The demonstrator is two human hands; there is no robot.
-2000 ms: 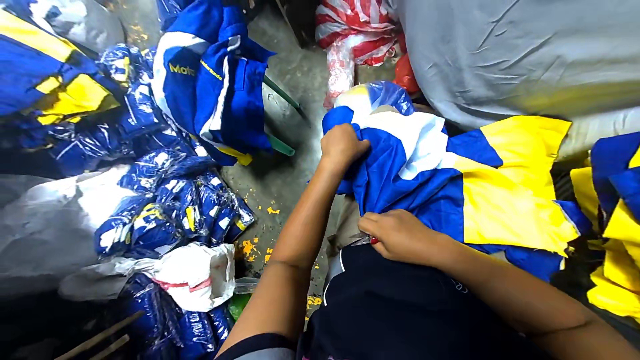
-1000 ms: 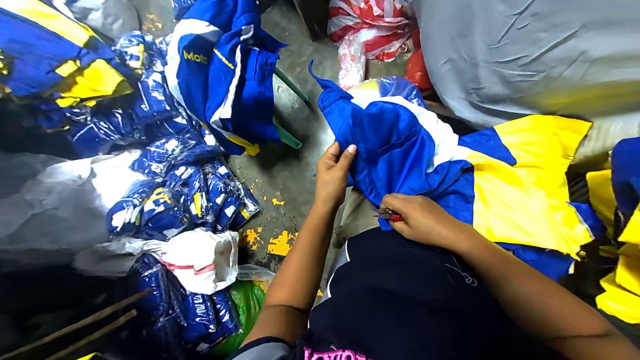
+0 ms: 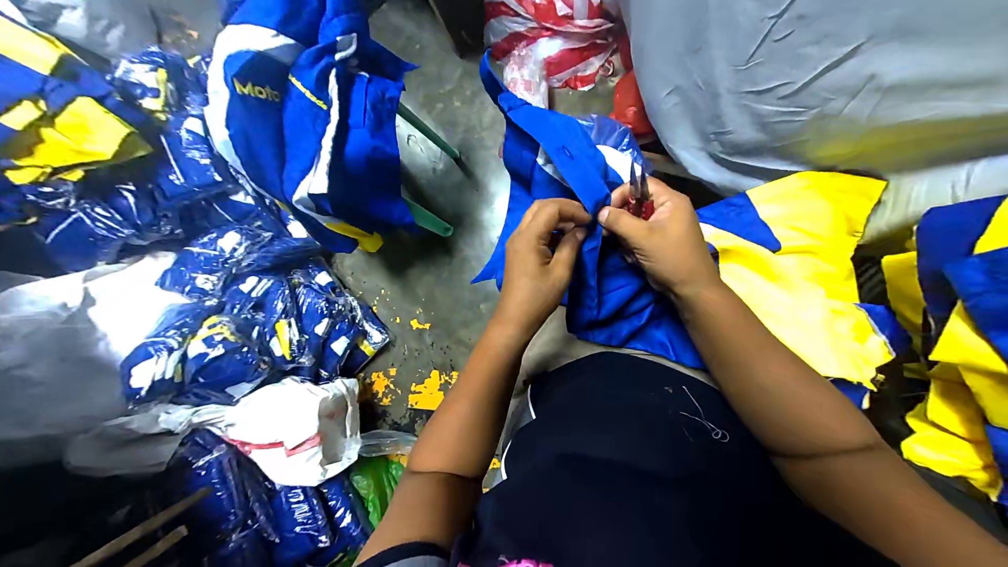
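Note:
My left hand [image 3: 549, 250] pinches the edge of a blue fabric band on a blue, white and yellow garment [image 3: 630, 303]. Close beside it, my right hand [image 3: 661, 232] pinches the same band between thumb and finger. Tucked in the right hand are small thread snips [image 3: 642, 197] with red handles, their metal tips pointing away from me. A buttonhole-like slit shows on the band above my fingers. The garment lies across my lap, and its yellow part spreads to the right. Loose threads [image 3: 709, 425] cling to my dark shirt.
On the left lie several plastic-wrapped blue garments [image 3: 228, 339] and a white plastic bag [image 3: 299, 429]. A blue and white garment [image 3: 299, 118] drapes over something with green legs [image 3: 429, 216]. Grey sheeting [image 3: 803, 71] covers the back right; more yellow and blue fabric [image 3: 961, 378] lies right.
My hands have come together at the blue band, which now stretches up and away from me. The snips have turned to point away from me in my right hand.

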